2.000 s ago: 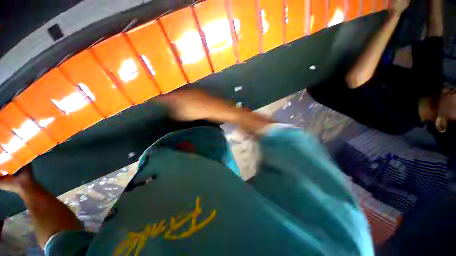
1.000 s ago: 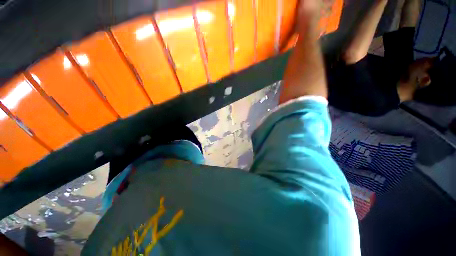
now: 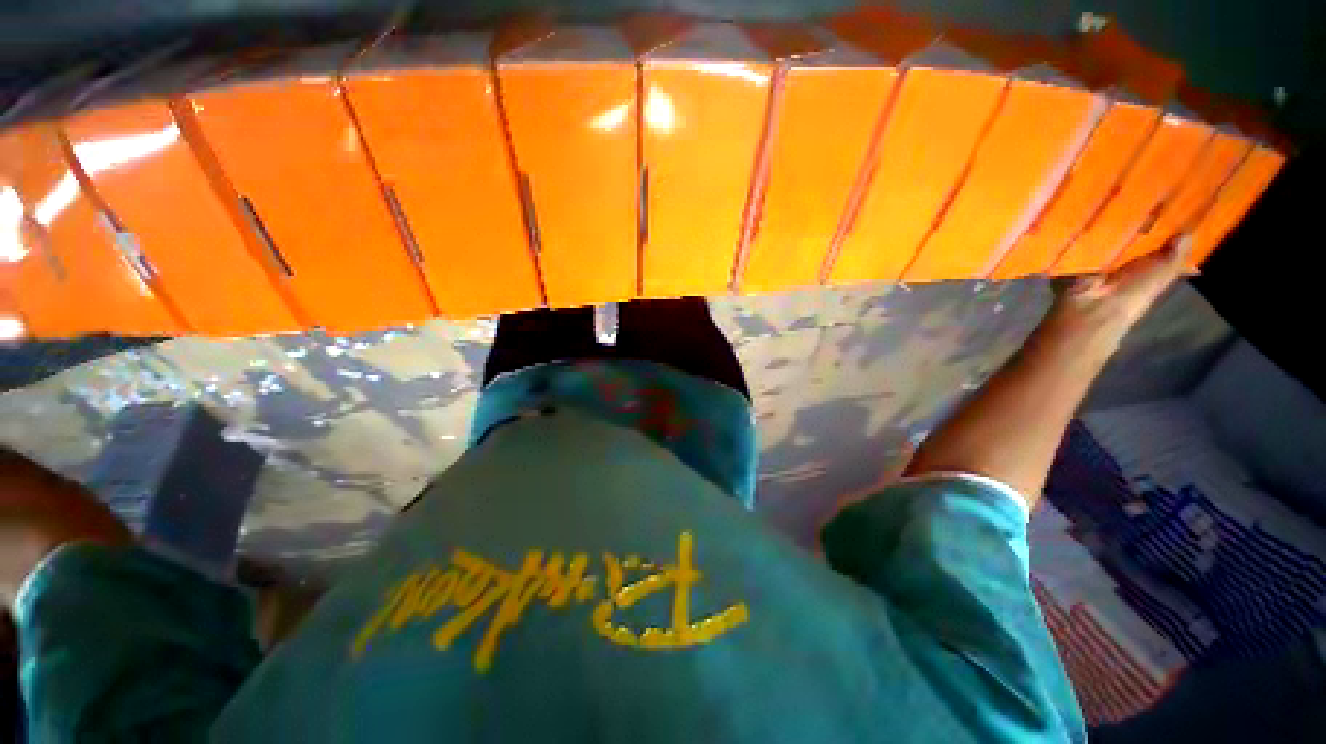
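Observation:
A long row of glossy orange cartons (image 3: 705, 182), pressed side by side, spans the upper view and runs off the left edge. My right hand (image 3: 1134, 284) is at the row's right end, with its fingers at the lower edge of the last cartons. My left forearm shows at the lower left, but my left hand is cut off by the left edge. Whether it touches the row cannot be seen.
The dark green belt (image 3: 582, 22) shows beyond the row. Worn floor (image 3: 858, 364) with white scraps lies below it. A grey-blue block (image 3: 189, 487) stands at left. Blue-and-white and red-and-white striped material (image 3: 1163, 538) lies at right.
My right hand has moved from mid-row to its right end. The row now lies level across the view, over the floor, and the belt strip on my side no longer shows. The other person is out of view.

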